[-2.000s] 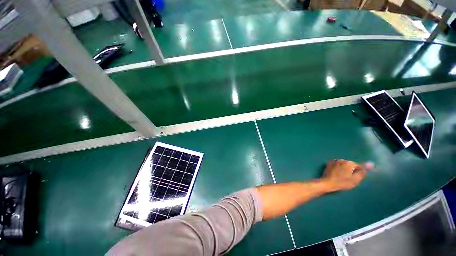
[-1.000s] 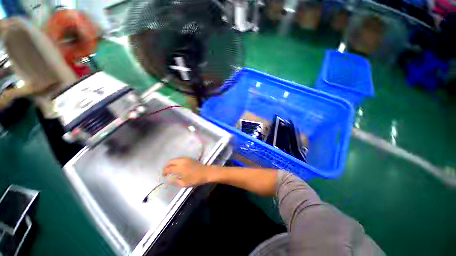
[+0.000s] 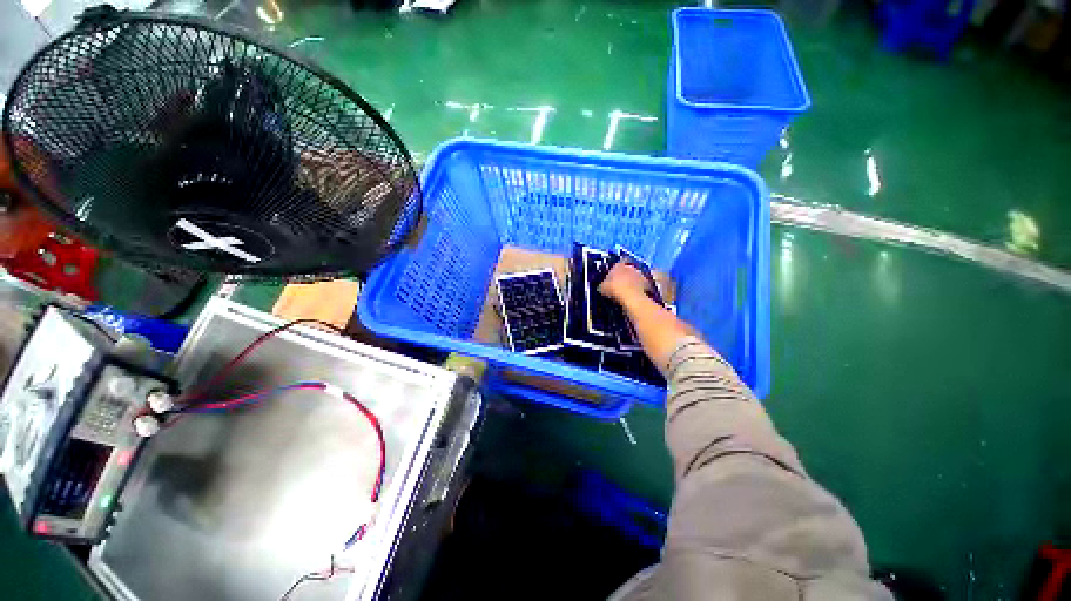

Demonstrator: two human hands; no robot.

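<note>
My right hand (image 3: 626, 282) reaches down into a large blue plastic crate (image 3: 464, 340). Its fingers are over overlapping small solar panels with dark cells and white borders (image 3: 601, 315); their tips are too small to show whether they grip one. Another small panel (image 3: 531, 311) lies face up to their left, on brown cardboard (image 3: 493, 317) at the crate bottom. My left hand is not in view.
Left of the crate is a grey-topped light box (image 3: 253, 470) with red and blue test leads (image 3: 378, 440) and a bench meter (image 3: 88, 452). A black fan (image 3: 211, 153) stands behind it. Another blue crate (image 3: 740, 88) stands beyond.
The view has swung from the green bench to the crate. My right hand has moved from above the light box into the crate, onto the panels. The test leads now lie free on the box.
</note>
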